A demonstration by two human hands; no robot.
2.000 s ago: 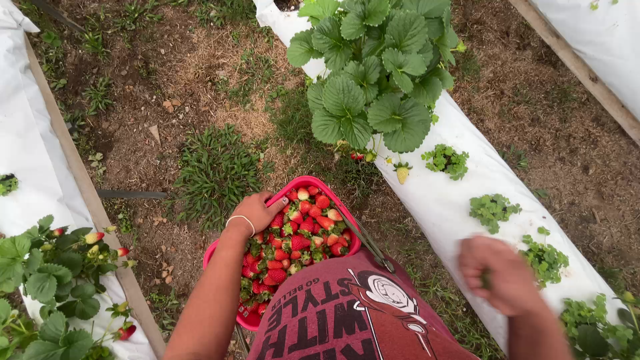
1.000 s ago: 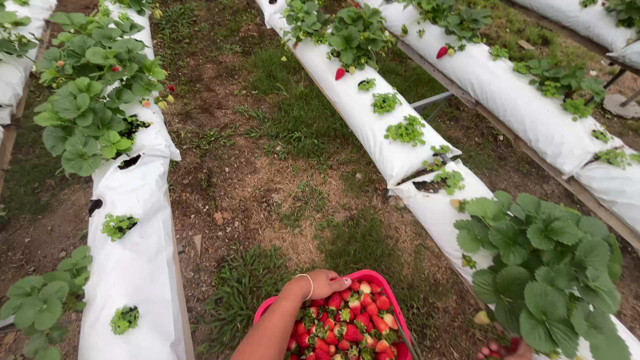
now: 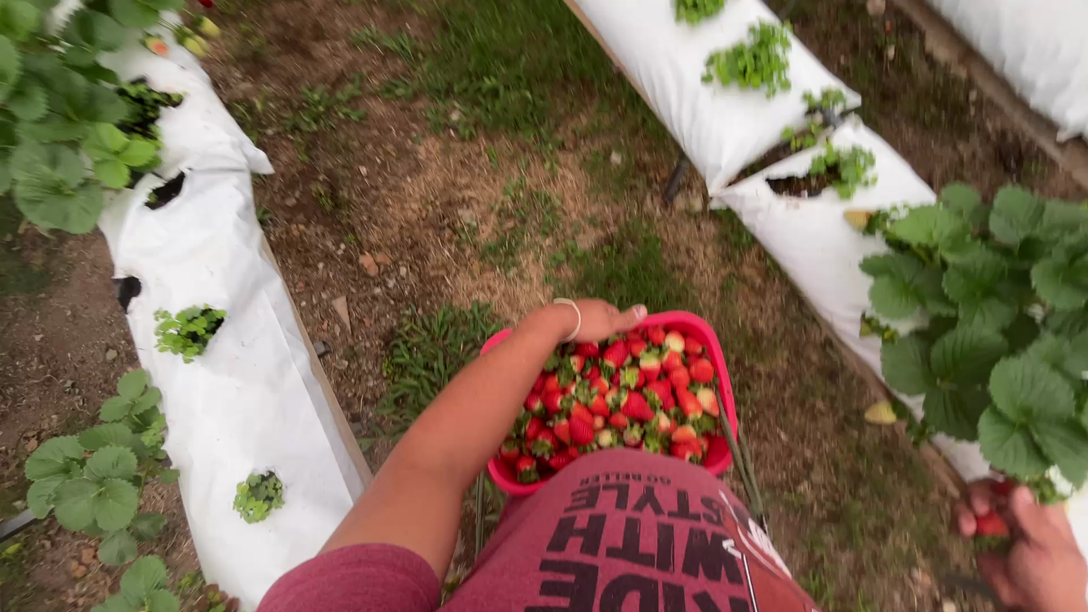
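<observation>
A red plastic basin (image 3: 724,374) full of strawberries (image 3: 633,404) rests against the front of my shirt. My left hand (image 3: 605,320) grips its far rim, and a pale band circles that wrist. At the lower right edge, my right hand (image 3: 1024,544) has its fingers around a red strawberry (image 3: 991,524), just below a large leafy strawberry plant (image 3: 977,314). Part of the right hand lies outside the view. A pale yellowish leaf or fruit (image 3: 881,413) hangs at that plant's left side.
White plastic grow bags (image 3: 246,374) on wooden supports line the left side, with small green plants and a larger strawberry plant (image 3: 59,110). Another white bag row (image 3: 680,76) runs down the right. Between them lies soil with grass and weeds (image 3: 438,348).
My right hand, a blurred fist over the right row two seconds ago, is now beside the large plant with a strawberry in its fingers. My left hand stays on the basin rim. The view has shifted.
</observation>
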